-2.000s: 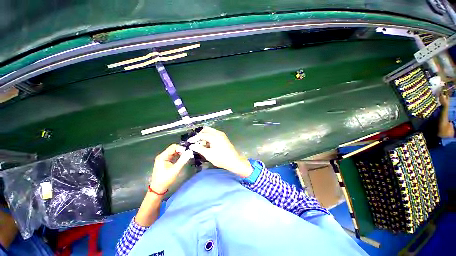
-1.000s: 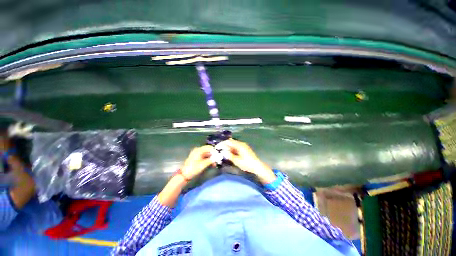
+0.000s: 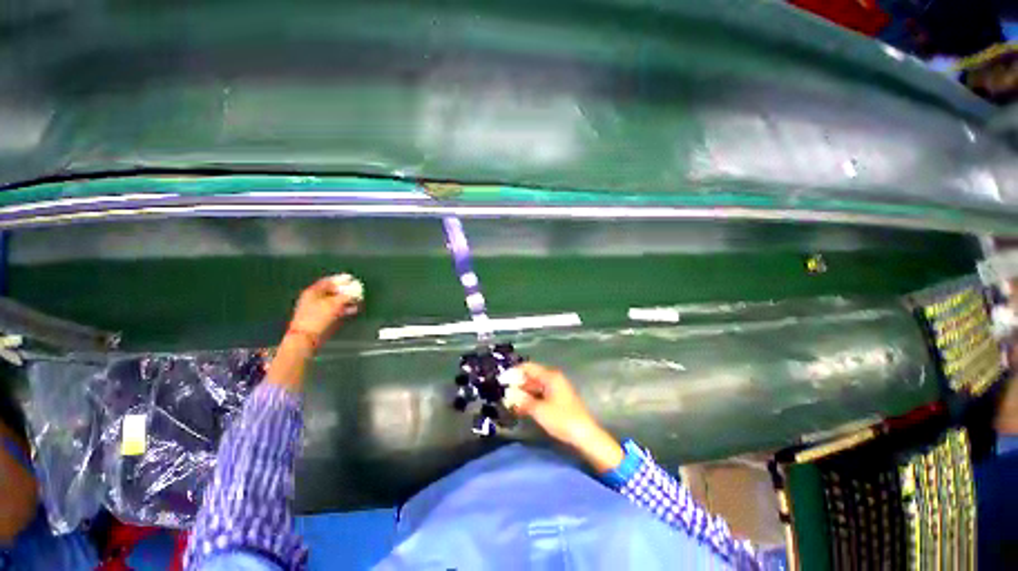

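A loose pile of small black components (image 3: 486,377) lies on the rounded near part of the green belt in front of me. My right hand (image 3: 549,402) is at the pile's right side, its whitish fingertips touching or just above it. My left hand (image 3: 320,307) is stretched out over the belt to the left of the purple strip, fingers close together. Something whitish shows at its fingertips; whether this is finger coverings or a held part cannot be told. A small circuit board (image 3: 815,264) lies on the belt at the right.
A clear plastic bag of black parts (image 3: 167,446) lies at the left. A purple strip (image 3: 461,262) and white strips (image 3: 480,327) mark the belt (image 3: 625,257). A guide rail (image 3: 670,212) runs beyond it. At right are a cardboard box (image 3: 731,496) and loaded trays (image 3: 938,491).
My hands were together over the black pile and are now apart. The left has moved out to the left and forward; the right stays by the pile. The camera view has shifted.
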